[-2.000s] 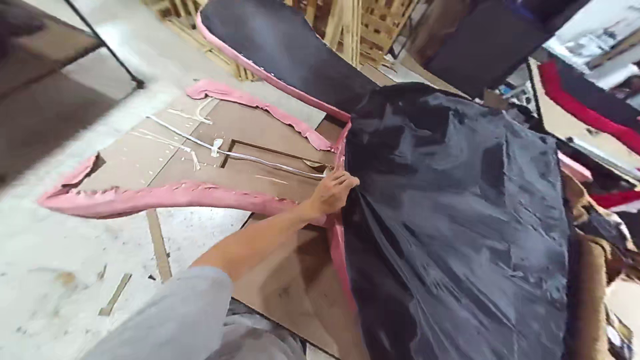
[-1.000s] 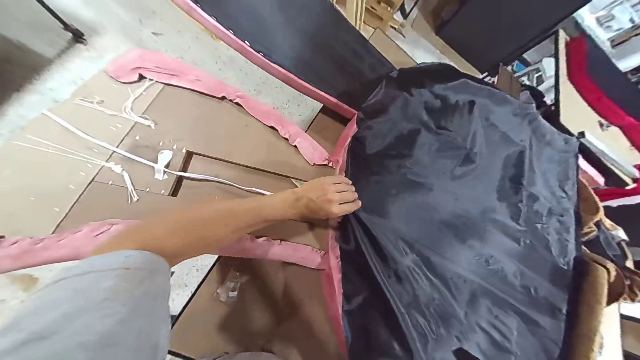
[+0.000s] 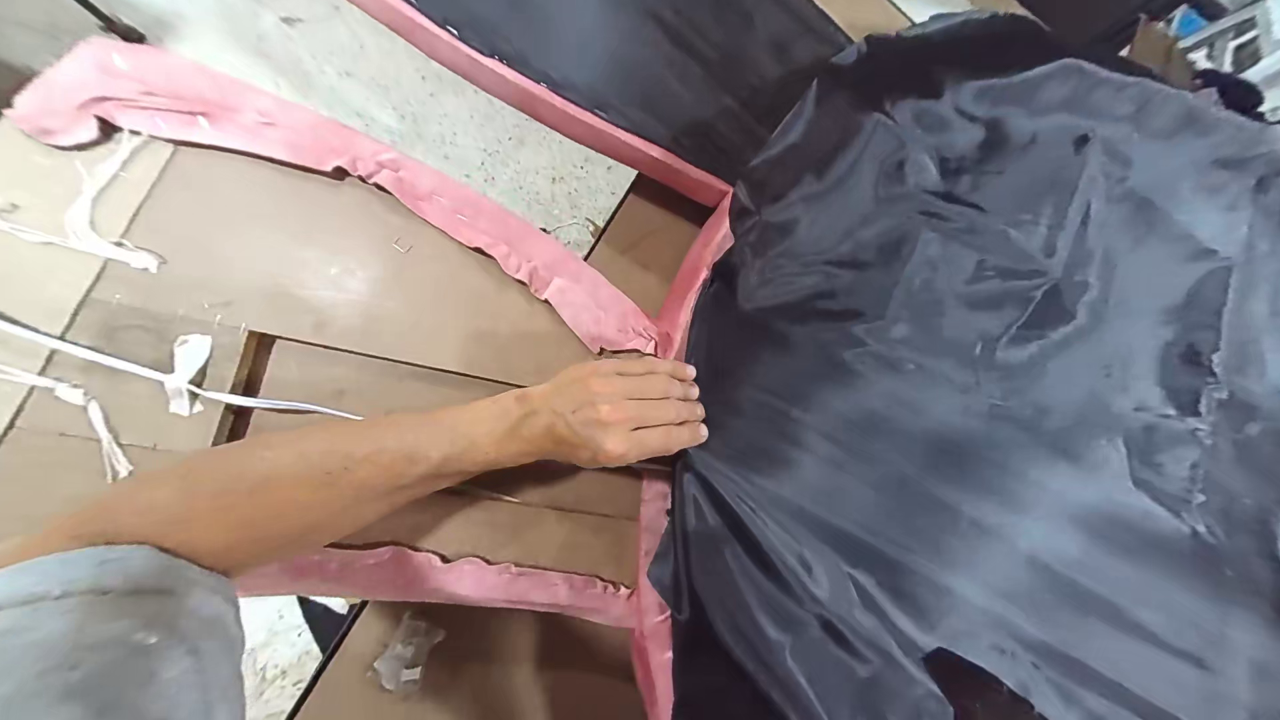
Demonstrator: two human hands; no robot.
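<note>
My left hand (image 3: 625,412) reaches in from the left, its fingers curled over the edge of a shiny black fabric sheet (image 3: 950,400). Folds in the fabric fan out from the fingertips. Pink fabric strips meet the black sheet just above and below my hand: an upper strip (image 3: 430,205) runs from the upper left, and a lower one (image 3: 480,582) passes beyond my forearm. Beneath my hand lies a brown panel frame (image 3: 350,260) with a rectangular opening. What the fingertips pinch underneath is hidden. My right hand is out of view.
A white cord (image 3: 290,404) with a knotted white strip lies across the panels at left. A second black panel with pink edging (image 3: 640,70) extends toward the top. Loose staples, a crumpled clear plastic piece (image 3: 405,652) and speckled floor (image 3: 400,100) are also visible.
My left hand stays at the black fabric's edge, its fingers now more closely bunched there. The view has moved closer.
</note>
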